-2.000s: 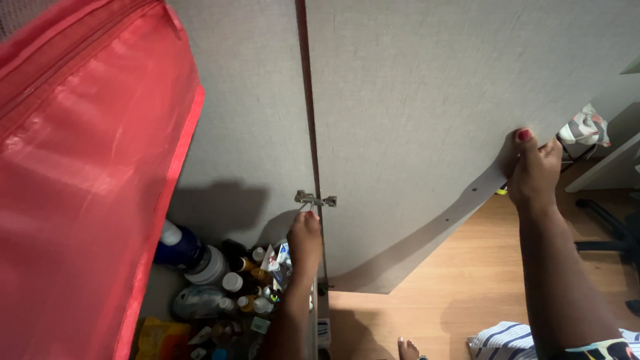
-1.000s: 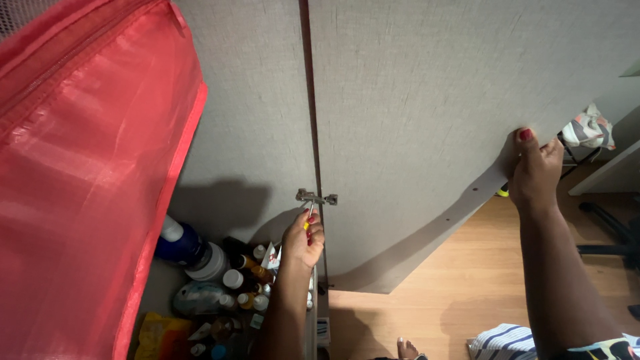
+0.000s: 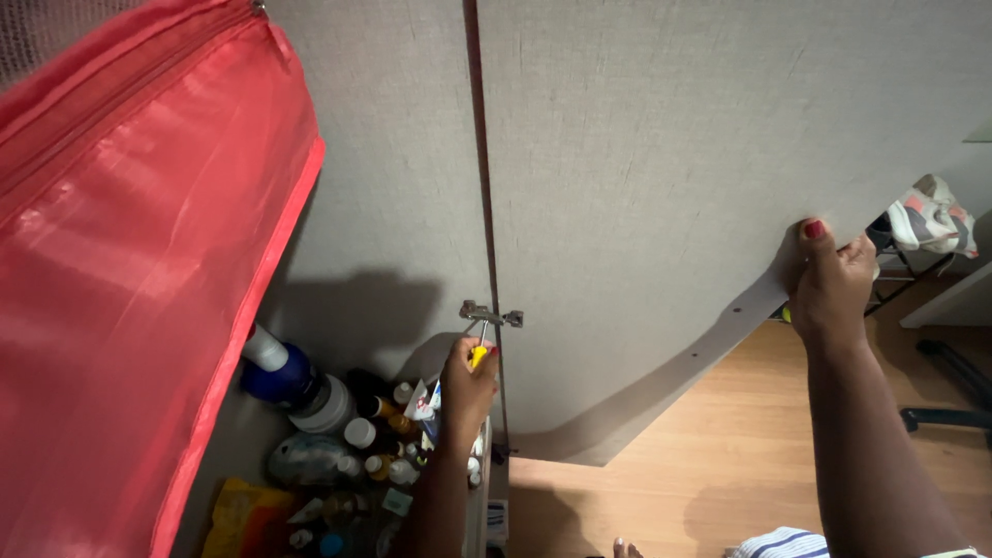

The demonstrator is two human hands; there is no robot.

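Observation:
My left hand [image 3: 470, 380] grips a screwdriver [image 3: 480, 349] with a yellow handle; its metal shaft reaches up to a metal concealed hinge [image 3: 488, 314]. This hinge joins the grey cabinet side panel [image 3: 387, 178] to the grey cabinet door [image 3: 635, 170]. At the door's free edge, on the right, my right hand [image 3: 833, 283] holds on, thumb on the near face and fingers curled behind. A second hinge [image 3: 502, 451] shows lower down, partly in shadow. Whether the screwdriver's tip sits in a screw cannot be told.
A red fabric organizer [image 3: 147, 256] with a zipper hangs at the left. Below it, bottles [image 3: 360, 432] and a yellow packet [image 3: 244, 515] crowd the cabinet. Shoes [image 3: 930, 217] rest on a rack at the right, above a dark chair base [image 3: 949, 418]. Striped cloth [image 3: 779, 542] lies low on the wooden floor [image 3: 697, 434].
The left hand has shifted slightly at the hinge, and its fingers have changed position around the screwdriver, whose yellow handle shows more now. The right hand stays on the door edge.

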